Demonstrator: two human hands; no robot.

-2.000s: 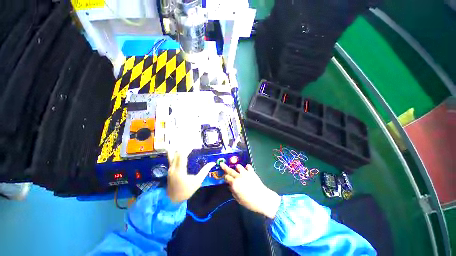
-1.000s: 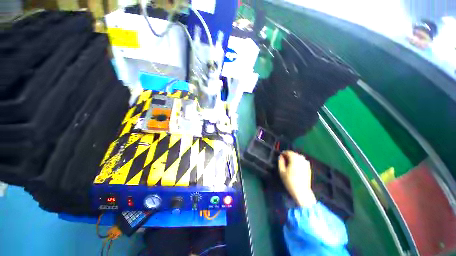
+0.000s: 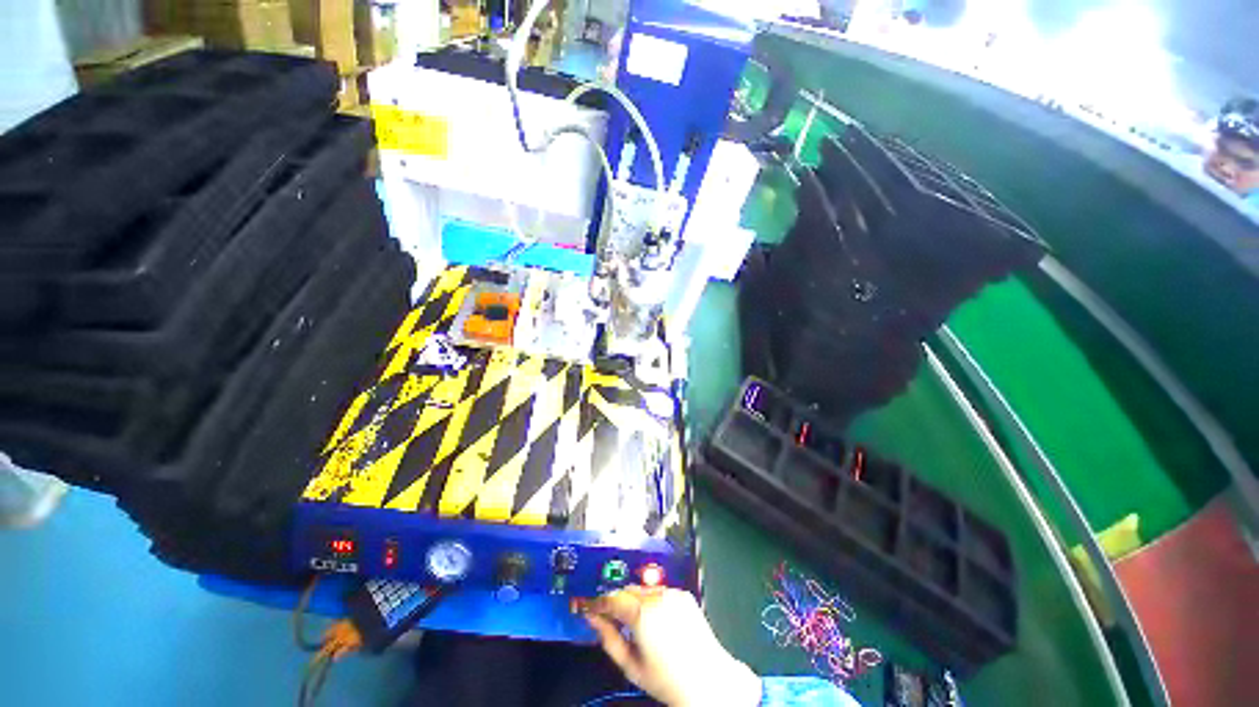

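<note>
My right hand (image 3: 666,646) is at the front of the press, just below the green and pink-red buttons (image 3: 634,572). Its fingers point left, and whether they hold anything is too blurred to tell. My left hand is not in view. The silver-white slide plate (image 3: 548,318) lies at the back of the bed, under the press head (image 3: 639,287), with the orange block (image 3: 492,316) on its left. The fixture nest is hard to make out beneath the head. The round gauge (image 3: 447,559) and red digits show on the front panel.
The black blister tray (image 3: 1015,587) lies right of the press, with small coloured strips in its far pockets. Tangled wires (image 3: 817,624) and small boards (image 3: 922,686) lie nearer me. Black tray piles stand left (image 3: 207,318) and behind right (image 3: 884,263). A person shows at upper right.
The plate has gone back under the press head. My left hand has left the view. My right hand went from the buttons to the tray, then back to the panel front. The view has tilted up.
</note>
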